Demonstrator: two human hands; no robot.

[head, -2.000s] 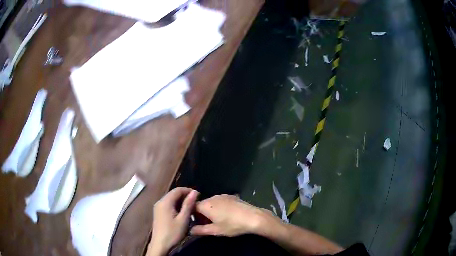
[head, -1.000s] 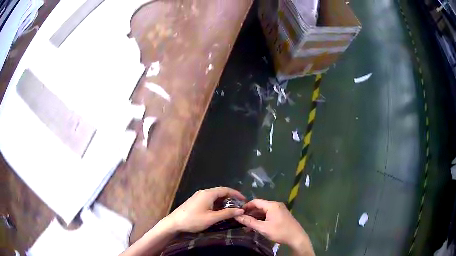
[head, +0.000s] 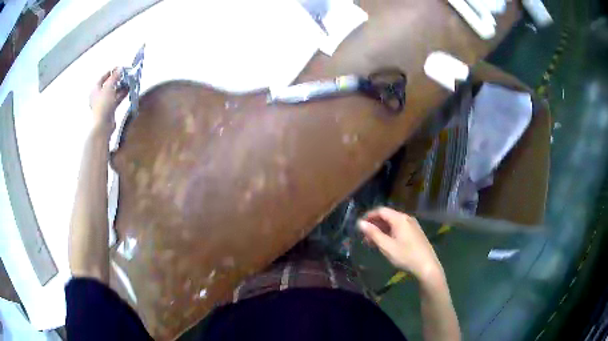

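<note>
A wide white sheet stack [head: 213,40] covers the upper left of the table, its edge cut in curves. My left hand [head: 109,93] is at this edge, its fingers closed on a silver clip [head: 133,73] that sits at the stack's edge. My right hand [head: 393,236] is off the table's front edge, fingers bent, with nothing visible in it. Shears with black handles [head: 388,89] lie on the table, their silver blades touching the stack's right edge.
Grey flat bars [head: 83,40] lie on the sheets. A brown table [head: 233,166] carries small scraps. A cardboard box [head: 520,180] with white waste stands on the green floor at the right. A small white piece [head: 445,68] and long white strips [head: 475,16] lie near the table's far edge.
My hands were together at my waist. My left hand has moved out to the sheet stack's edge, and my right hand has moved apart to the right. The view has turned, showing the shears.
</note>
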